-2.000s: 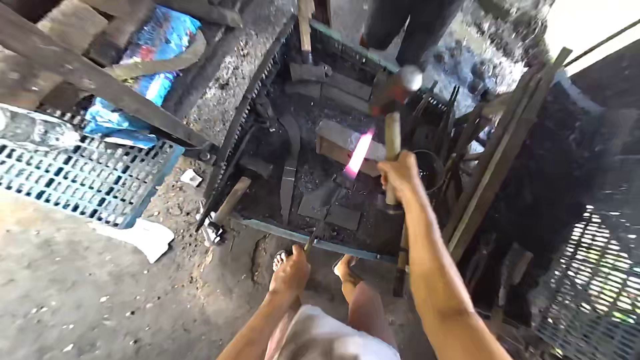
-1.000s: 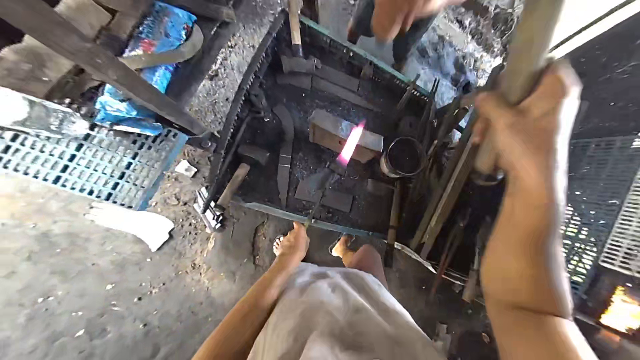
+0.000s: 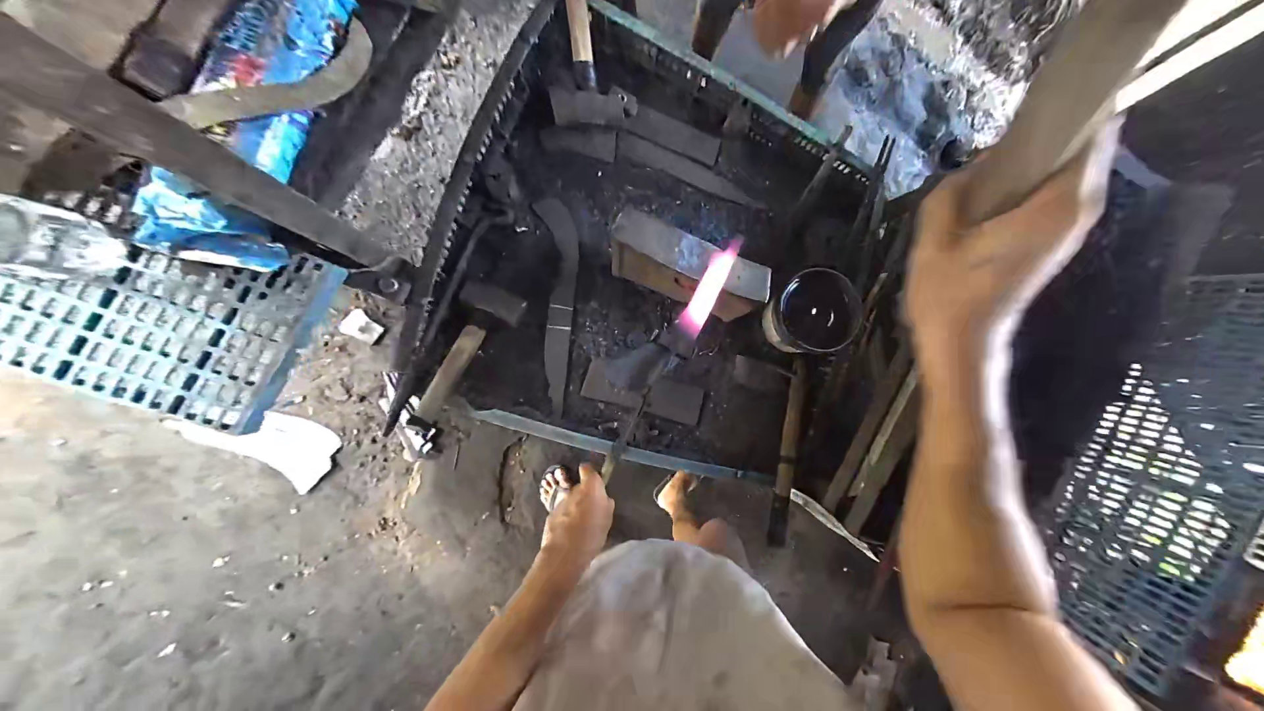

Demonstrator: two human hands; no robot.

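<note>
My left hand (image 3: 583,512), low in the middle, is closed around the rear of a dark rod or pair of tongs (image 3: 626,434) that runs forward into the crate. Beyond its far end a pink-white glowing metal piece (image 3: 709,290) lies over a metal block, which may be the anvil (image 3: 681,255). Raised at the right, my right hand (image 3: 997,232) grips the thick wooden handle of a hammer (image 3: 1071,89); the hammer's head is out of view. A round can of dark liquid (image 3: 816,310) stands right of the block.
The crate's rim (image 3: 592,444) surrounds a hammer (image 3: 583,59), a curved dark blade (image 3: 561,296) and flat metal pieces (image 3: 671,133). Bars lean at its right. A plastic grate (image 3: 168,336) lies left, a white glove (image 3: 272,444) below it. Another person's hand (image 3: 795,22) shows at the top. Fire glows lower right.
My right hand has lifted the hammer from over the crate, up and to the right; its head has left view. My left hand still holds the rod. The other person's hand has come into view.
</note>
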